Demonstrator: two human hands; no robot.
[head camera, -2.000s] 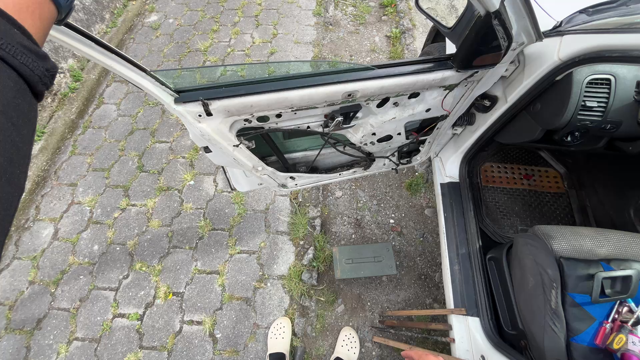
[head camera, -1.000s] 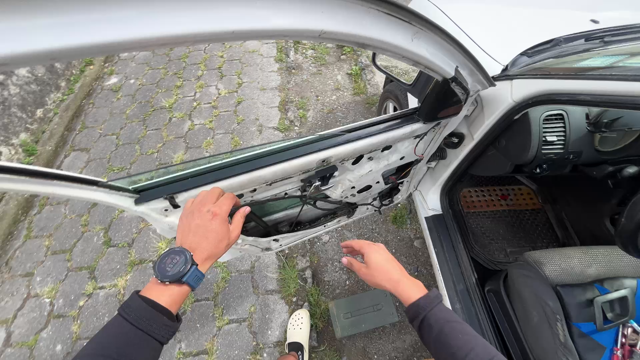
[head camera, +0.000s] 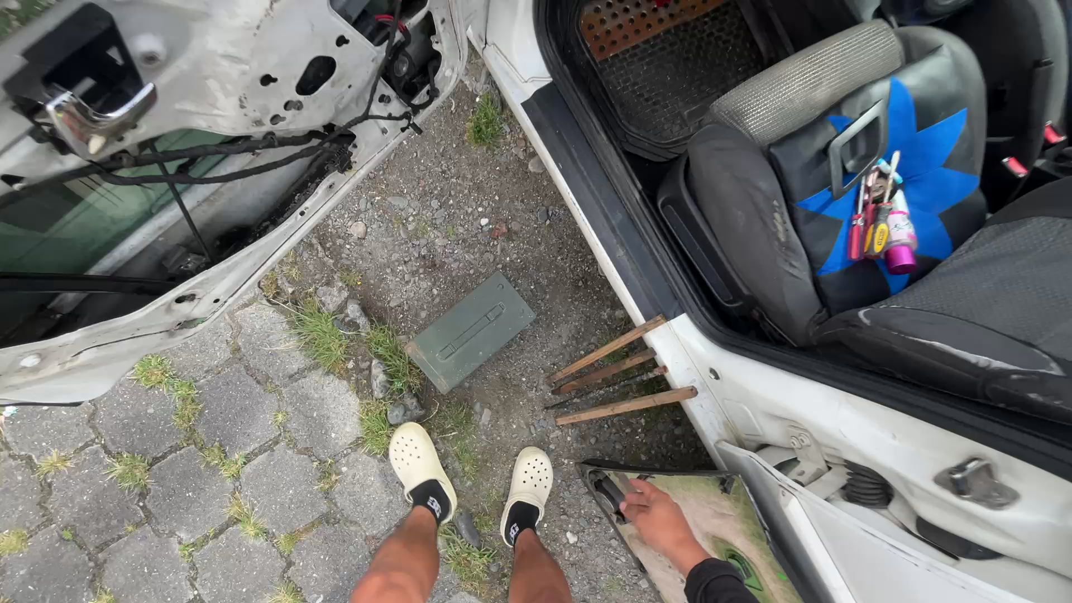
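At the lower right, my right hand (head camera: 657, 517) is at the upper left part of a flat panel (head camera: 703, 536) with a dark edge, its fingers against a dark handle-like part (head camera: 605, 492); whether they grip it is unclear. My left hand is out of view. The opened white car door (head camera: 226, 109) at the upper left shows bare metal, a chrome inner handle (head camera: 100, 117) and black wiring (head camera: 251, 151). Several screwdrivers and other small tools (head camera: 875, 209) lie on the driver's seat (head camera: 779, 218), beside a loose black plastic bezel (head camera: 856, 149).
A green metal box (head camera: 473, 332) lies on the gravel between the door and the sill (head camera: 595, 201). Several wooden slats (head camera: 626, 404) lean against the sill. My feet in cream clogs (head camera: 421, 465) stand below the box. Grass tufts and stones edge the paving (head camera: 251, 419).
Both hands were near the door a second ago; now the right one is at the panel at the lower right, and the left is out of view. The view has swung down and right.
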